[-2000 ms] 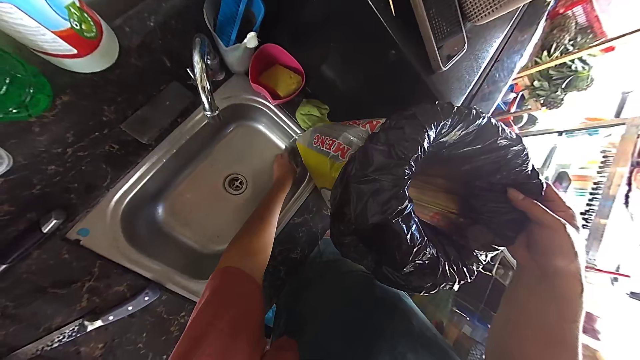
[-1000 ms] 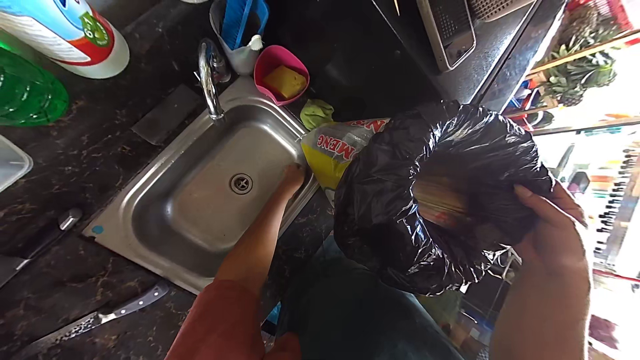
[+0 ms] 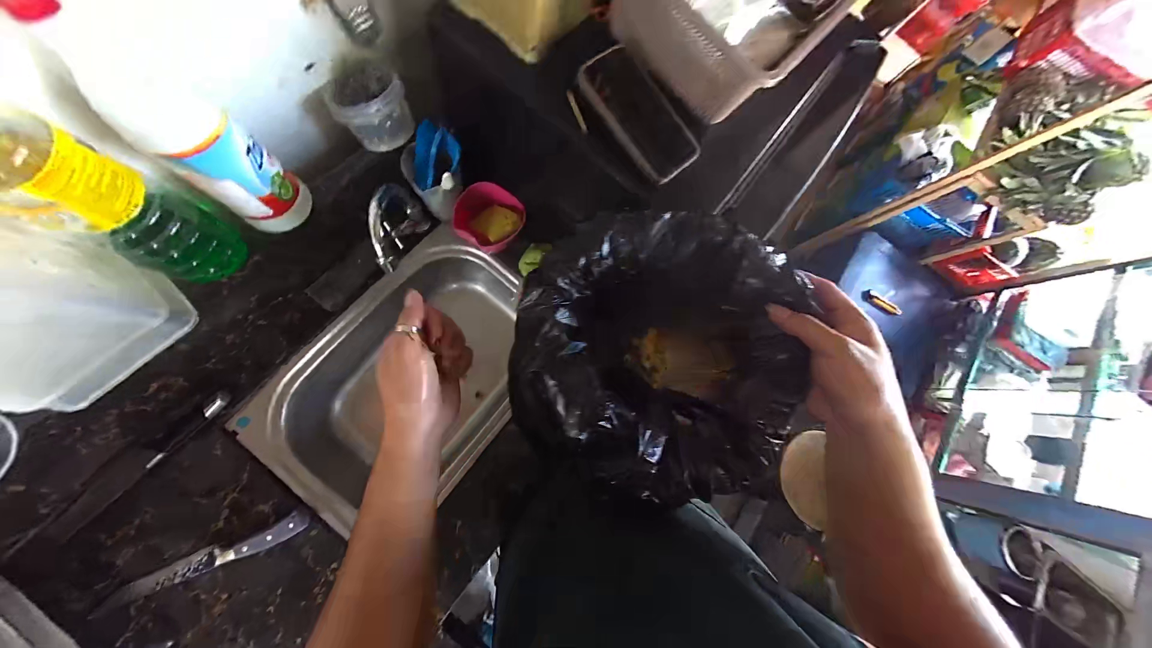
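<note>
My right hand (image 3: 841, 351) grips the rim of a bin lined with a black plastic bag (image 3: 576, 378), its mouth facing me. Yellowish scraps (image 3: 661, 355) lie inside. Above the stainless steel sink (image 3: 337, 373), my left hand (image 3: 423, 360), a ring on one finger, has its fingers curled. Something brownish shows at the fingers, too blurred to name, and whether it is held cannot be told. A chrome faucet (image 3: 387, 225) stands at the sink's upper corner, beside a pink cup (image 3: 486, 216) with a yellow sponge (image 3: 495, 223).
A knife (image 3: 216, 556) lies on the dark counter left of the sink, near another long dark utensil (image 3: 135, 486). Bottles, among them a green one (image 3: 180, 238), and a clear plastic container (image 3: 99, 315) stand at the upper left. A beige basket (image 3: 688, 54) sits at the top.
My left hand has risen from the sink's right edge to over the basin. The yellow and red printed bag beside the bin is no longer in view. The view has shifted and shows more wall.
</note>
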